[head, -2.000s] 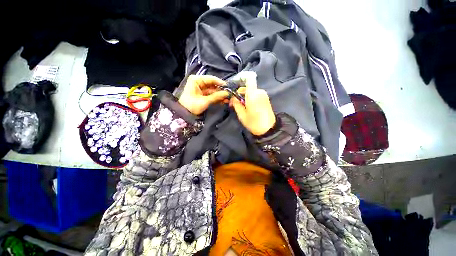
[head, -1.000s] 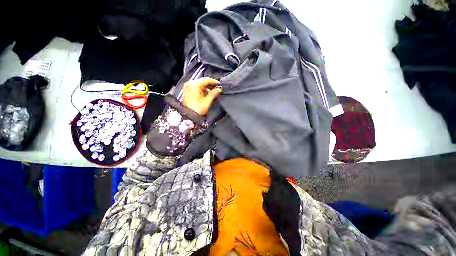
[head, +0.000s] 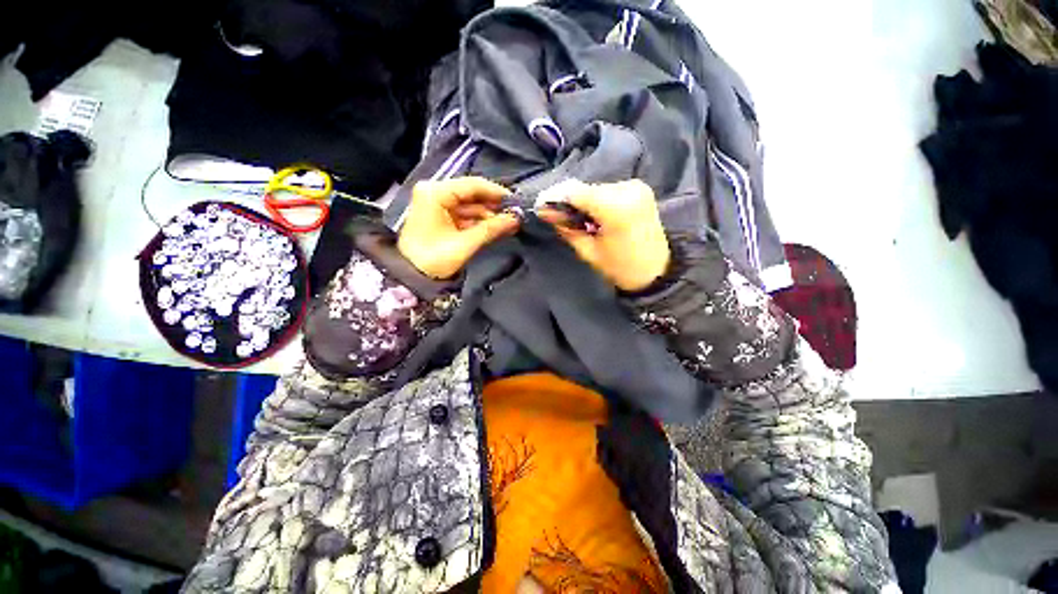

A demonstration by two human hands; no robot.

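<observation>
A grey garment [head: 650, 128] with paired white stripes lies on the white tabletop and hangs over the lap. My left hand [head: 453, 226] pinches its cloth, with a small shiny button [head: 516, 212] at the fingertips. My right hand [head: 617, 232] is close beside it at the same fold, fingers closed on something small and dark, likely the slim tool. A needle or thread cannot be made out.
A round red-rimmed tray [head: 304, 319] of silvery-white buttons stands at the left, with yellow and red scissors [head: 299, 197] behind it. Black garments [head: 290, 93] lie at left and far right. A plaid pad [head: 821, 304] is partly behind my right sleeve.
My right hand was away from the cloth one second ago and is now back beside my left hand. The cloth near the lap is lifted and bunched. The view has shifted slightly.
</observation>
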